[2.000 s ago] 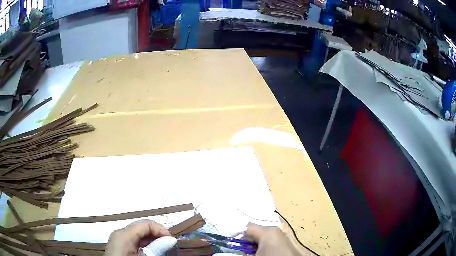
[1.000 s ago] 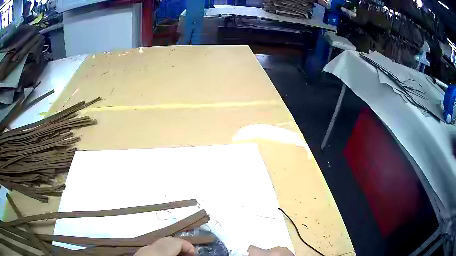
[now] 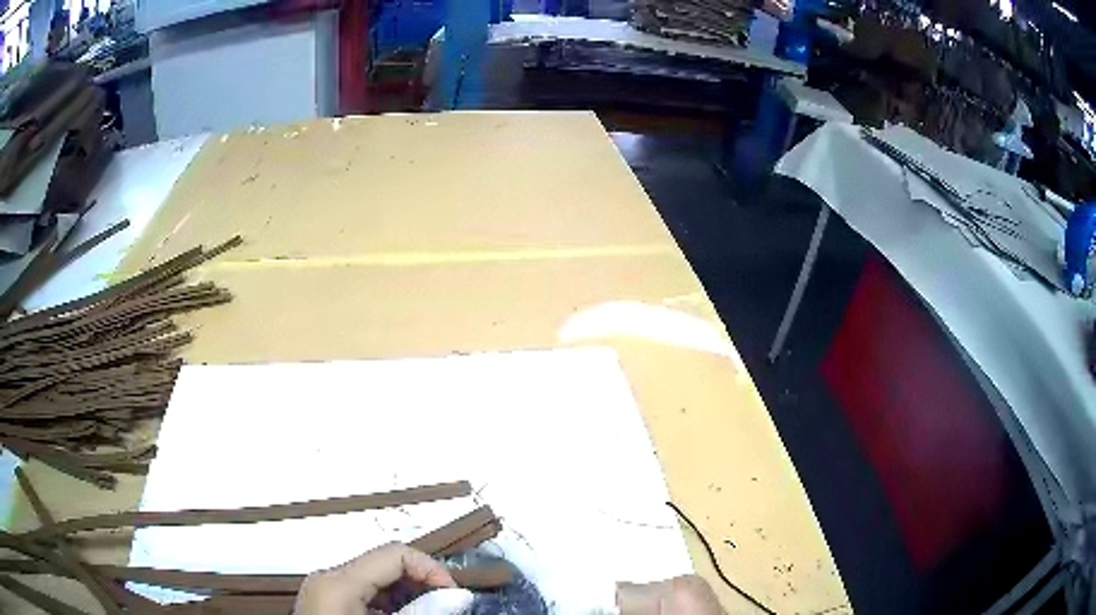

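Brown straps (image 3: 301, 505) lie across the white work sheet (image 3: 385, 421). My left hand (image 3: 382, 581), cut off by the lower edge, has its fingers closed around a strap (image 3: 487, 578), whose end sticks out to the right. A white covering shows on one of its fingers. A round grey tub with dark thread waste (image 3: 517, 597) is just under that end. My right hand (image 3: 671, 597) is at the lower edge, right of the tub and apart from the straps; its fingers are mostly cut off, and what it holds is hidden. Fine thread ends lie on the sheet.
A thick strap bundle (image 3: 90, 360) fans out at left on the tan bench top (image 3: 445, 216). A dark cord (image 3: 712, 555) curls right of the sheet. Wide brown panels (image 3: 48, 132) are piled far left. Across the aisle stands a white-covered table (image 3: 829, 162) with a red panel (image 3: 901, 408) beneath.
The purple-handled snips seen in my right hand two seconds ago no longer show. My right hand has moved right and down, away from the strap ends. The left hand stays at the straps.
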